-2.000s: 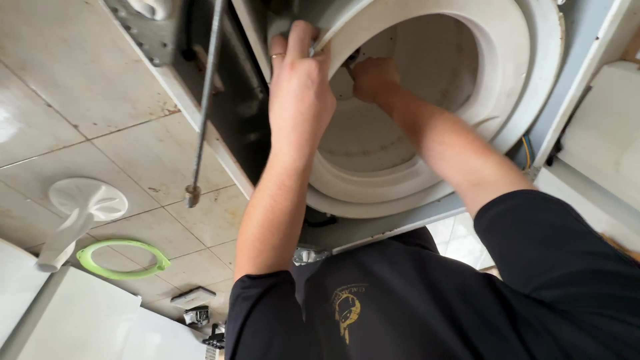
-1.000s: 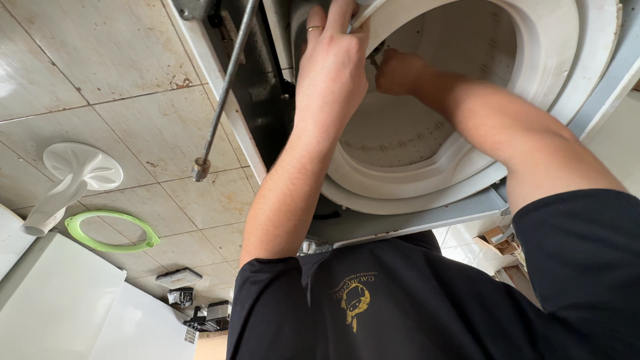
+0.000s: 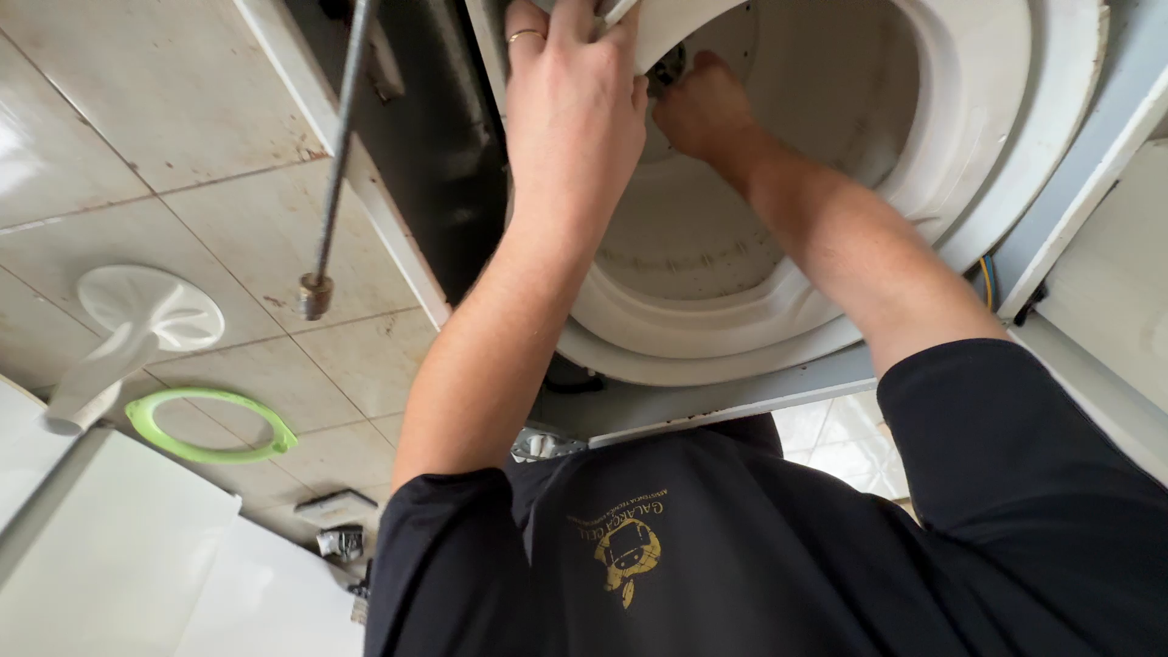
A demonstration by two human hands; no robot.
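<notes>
My left hand, with a ring on one finger, is at the left edge of the white plastic tub ring. Its fingers curl around a pale rod-like piece, cut off by the top of the view. My right hand reaches through the opening into the washing machine drum, fingers curled beside a dark round hub-like part. Whatever it may grip is hidden. A metal rod with a cylindrical end hangs left of my left forearm.
On the tiled floor lie a white finned plastic part with a tube and a green plastic ring. White panels stand at lower left. The grey cabinet edge surrounds the tub, with thin wires at right.
Both hands stay in about the same places on the machine, the left at the tub ring and the right inside the drum. The view has shifted somewhat.
</notes>
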